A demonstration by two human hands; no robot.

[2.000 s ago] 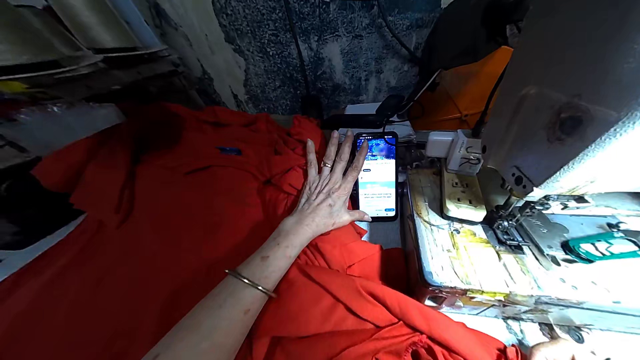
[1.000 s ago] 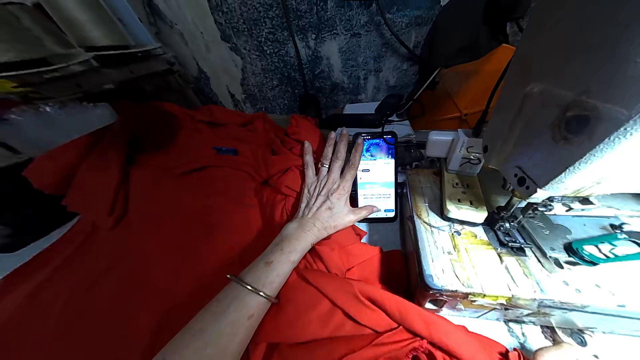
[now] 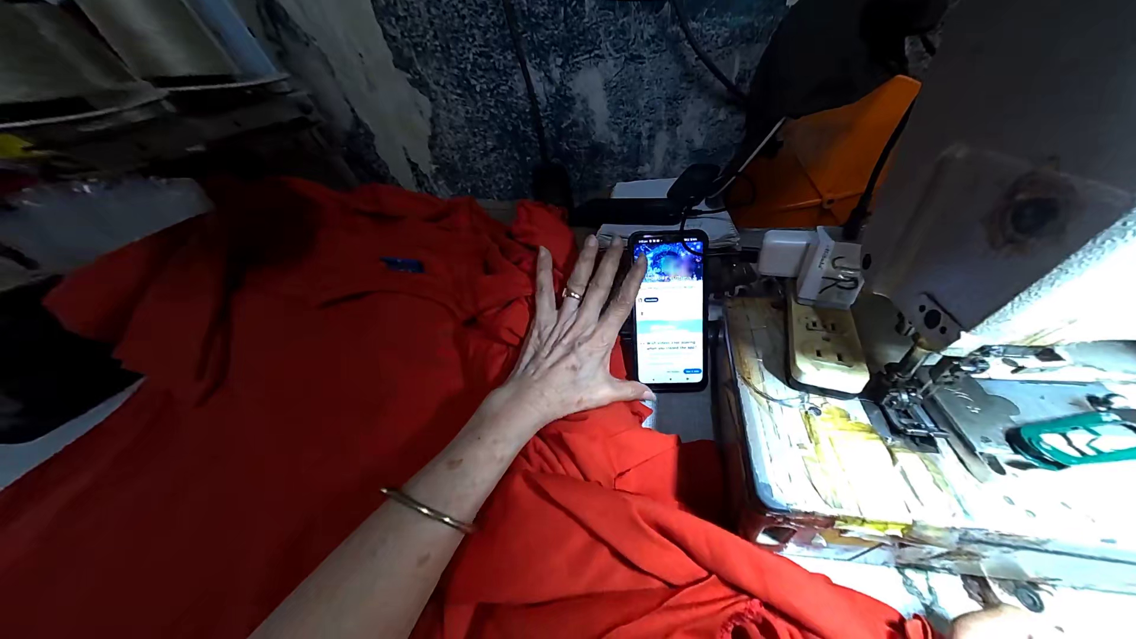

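My left hand (image 3: 577,355), wearing a ring and a bangle, lies palm down with fingers spread on a red garment (image 3: 382,373), its fingertips and thumb at the left edge of a smartphone (image 3: 670,337). The phone is lying face up with its screen lit. A small blue tag (image 3: 403,264) shows on the red fabric. At the bottom right corner only part of my right hand (image 3: 1003,623) is in view, near the edge of the red fabric; glare and the frame edge hide its fingers.
On the right stands a sewing machine (image 3: 1003,204), its presser foot (image 3: 914,417) beside green thread snips (image 3: 1078,439). A power strip (image 3: 825,351) with a white plug adapter (image 3: 830,271) sits left of it. Behind are an orange plastic piece (image 3: 821,160), cables and a worn wall (image 3: 586,98).
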